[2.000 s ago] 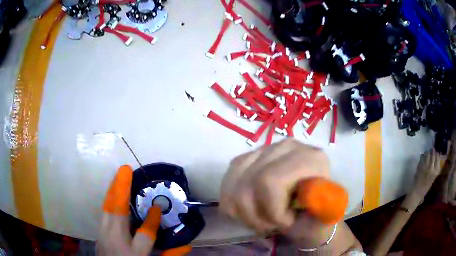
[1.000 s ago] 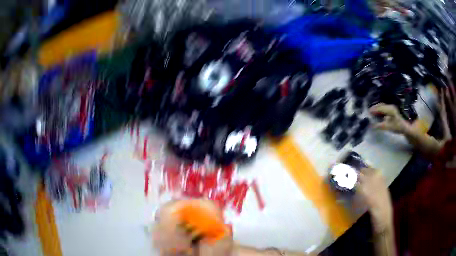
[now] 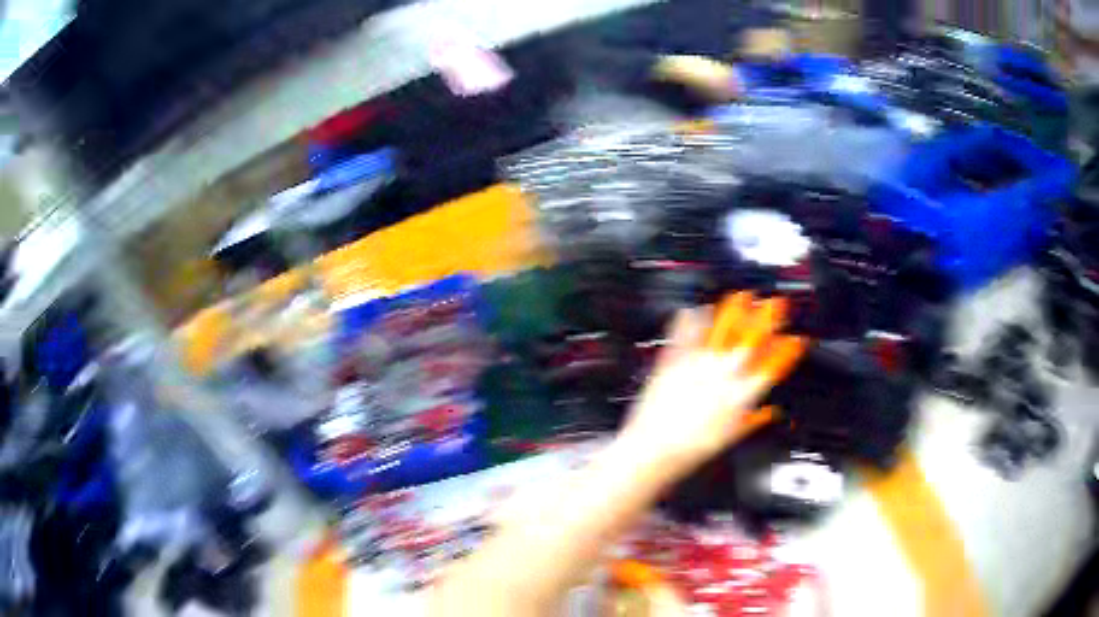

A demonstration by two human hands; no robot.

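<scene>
The frame is badly blurred. My left hand (image 3: 711, 374), with orange finger cots, reaches over a dark heap of black plastic housings (image 3: 844, 392). Its fingers are spread and nothing shows in them; whether they touch a housing is unclear. One unit with a pale disc (image 3: 768, 238) lies just beyond the fingertips, another with a white part (image 3: 805, 483) nearer me. An orange blur at the bottom edge appears to be part of my right hand (image 3: 639, 581), mostly hidden behind my left forearm or cut off. The screwdriver cannot be made out.
Red connector leads (image 3: 729, 573) lie below the heap. A blue bin (image 3: 392, 380) with mixed red and pale parts stands left, beside a green mat (image 3: 524, 350). Another blue bin (image 3: 976, 199) is at right rear, with small black parts (image 3: 1012, 392) nearer. Silvery material (image 3: 603, 181) lies behind.
The view has swung up and across to the bench's rear. My left hand, earlier holding a housing with a disc, is now stretched over the heap without it. My right hand has dropped to the bottom edge.
</scene>
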